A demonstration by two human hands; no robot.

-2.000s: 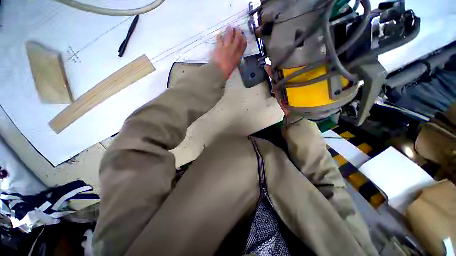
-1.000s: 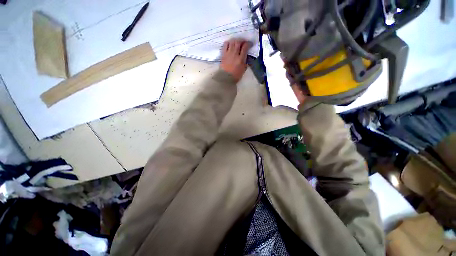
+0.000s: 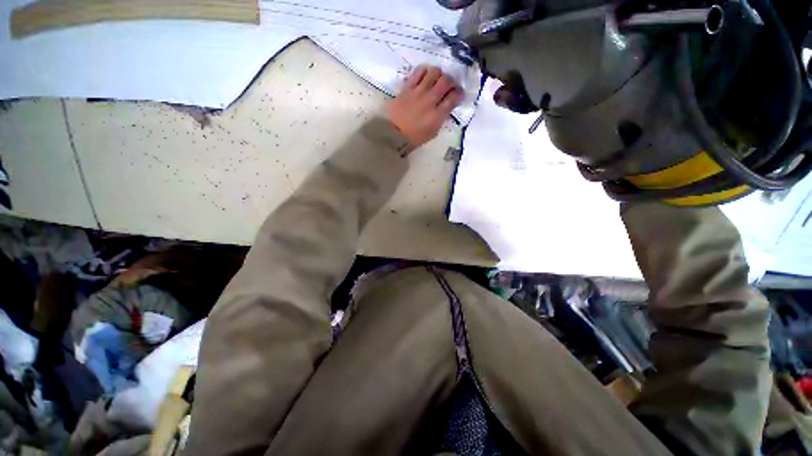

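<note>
The cloth cutting machine (image 3: 614, 98), a grey motor housing with a yellow band, fills the upper right over the white marked paper (image 3: 552, 196). My left hand (image 3: 423, 105) lies on the paper's cut edge left of the machine, fingers bent and slightly apart, gripping nothing. A dark fabric edge shows under the paper. My right sleeve reaches up to the motor housing, which hides my right hand. The blade and base plate are hidden too.
The speckled cream table (image 3: 160, 169) shows in front of the paper. A wooden strip (image 3: 133, 13) lies at the upper left. Fabric scraps (image 3: 133, 312) are heaped below the table at left. Dark folded material (image 3: 588, 321) sits below the table edge at right.
The view has shifted, so the wooden strip sits higher and the pen and card piece have left the picture. The machine has moved right, away from my left hand, and a gap shows between paper parts.
</note>
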